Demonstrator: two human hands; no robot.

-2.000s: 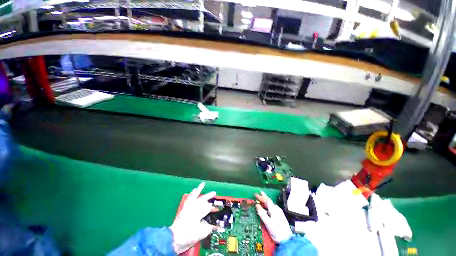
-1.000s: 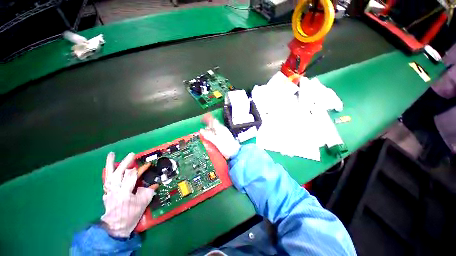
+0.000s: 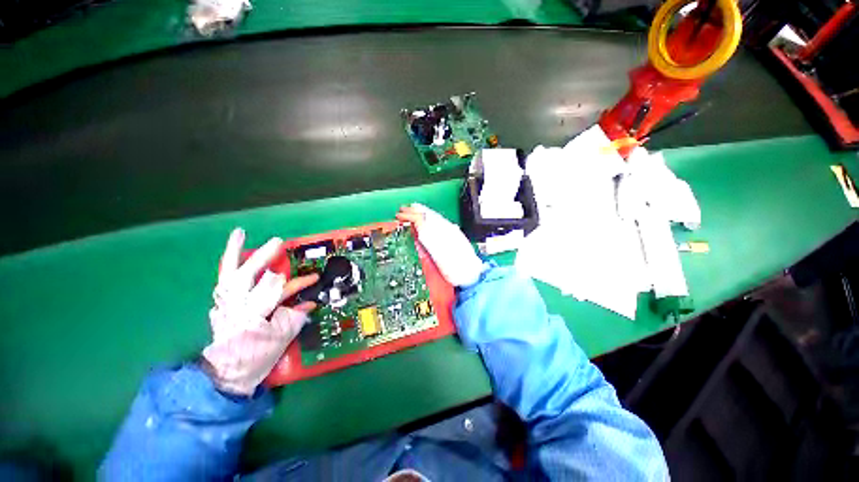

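A green circuit board [image 3: 386,282] lies flat on a slightly larger red-orange pad [image 3: 367,356] on the green mat. Round black capacitors [image 3: 337,275] stand toward its upper left; a yellow transformer [image 3: 370,321] sits near its lower edge. My left hand [image 3: 250,315], in a whitish glove with bare fingertips, is at the board's left side, thumb and a finger at the black capacitors. My right hand [image 3: 441,245], gloved likewise, lies along the pad's right side with its fingertips at the board's upper right corner.
A second circuit board [image 3: 447,132] lies on the dark belt [image 3: 273,113]. Right of my right hand stand a small black box [image 3: 499,224] with white pieces, a white paper heap [image 3: 584,226], and a red stand [image 3: 650,94] with a yellow ring [image 3: 695,38]. A black tray [image 3: 753,377] is at lower right.
The view has tilted down and turned. My right hand's fingertips have come onto the board's upper right corner from just beyond it. My left hand stays at the capacitors.
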